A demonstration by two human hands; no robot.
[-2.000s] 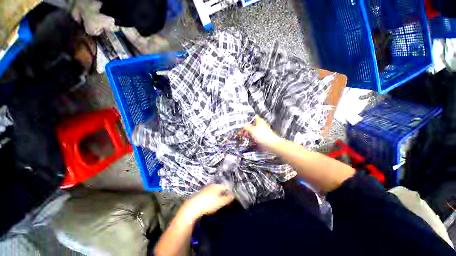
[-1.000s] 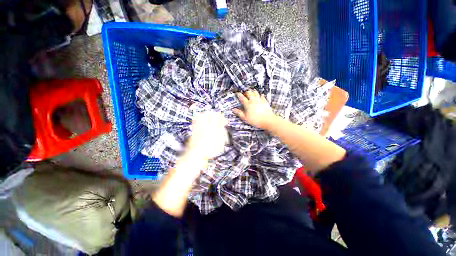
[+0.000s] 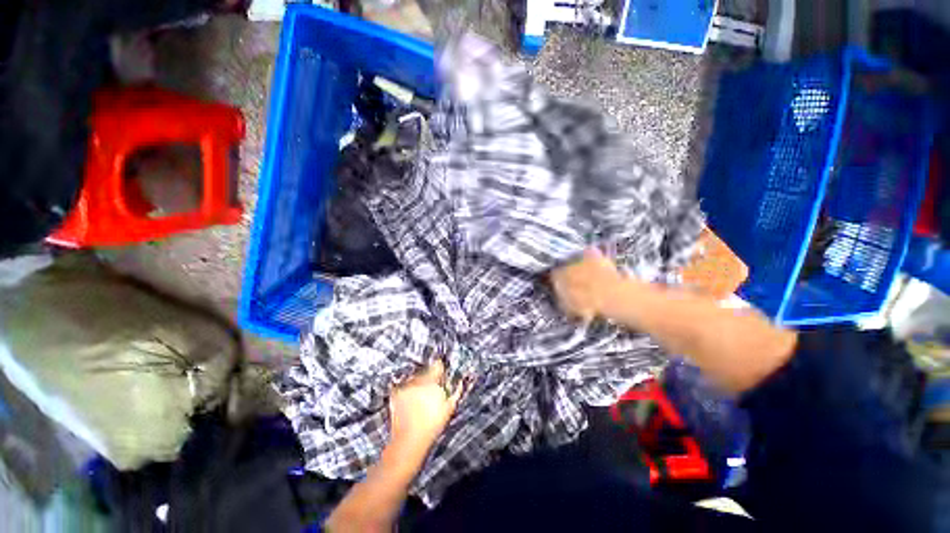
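A large gathered heap of black, white and grey plaid garment pieces (image 3: 500,198) lies over the right part and front of a blue mesh crate (image 3: 273,208). My left hand (image 3: 422,401) is closed on the plaid cloth at the near side, close to where the folds gather. My right hand (image 3: 585,286) grips the cloth on the right of the gather; it is slightly blurred and its fingertips are partly hidden. Dark items show inside the crate at its left.
A red plastic stool (image 3: 219,172) stands left, above a pale olive stuffed sack (image 3: 135,364). Blue crates (image 3: 771,187) stand at the right. Brown cardboard (image 3: 717,265) shows behind the heap. A red object (image 3: 677,442) lies near my body, at the lower right.
The plaid heap has shifted right and nearer, uncovering more of the crate's inside. My left hand has moved down toward my body; my right hand has moved right and down with the cloth.
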